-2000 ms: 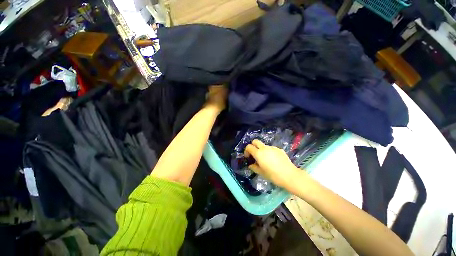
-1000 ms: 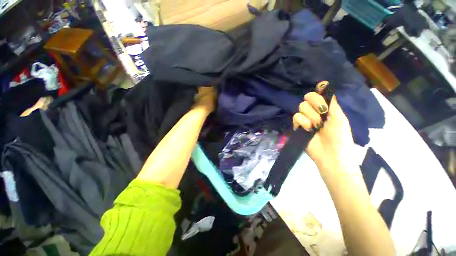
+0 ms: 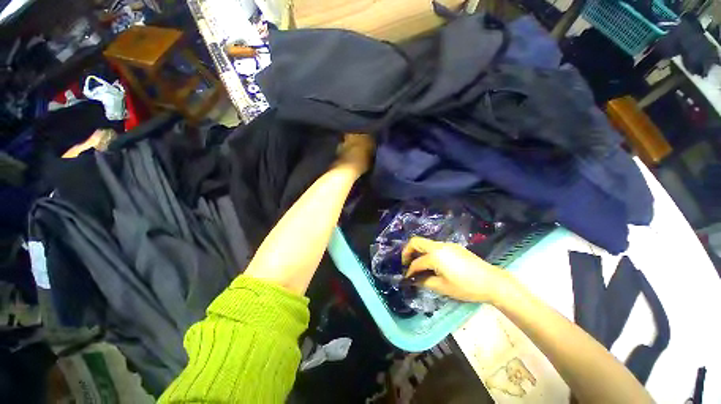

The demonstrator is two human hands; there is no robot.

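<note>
My left hand reaches under the edge of the dark cloth pile; its fingers are mostly hidden, so its grip cannot be told. My right hand is in the turquoise-rimmed basket, at the crinkled clear plastic bags. Its fingers are bent close together and partly hidden; whether they hold anything cannot be told. Navy cloth lies over the basket's back edge.
Dark cut panels lie on the white table at right. Dark grey cloth hangs at left. A cardboard sheet, wooden stools and another turquoise basket stand behind.
A second ago my right hand was raised at right, holding a black strip; now it is down in the basket and no raised strip shows. My left hand stays at the pile.
</note>
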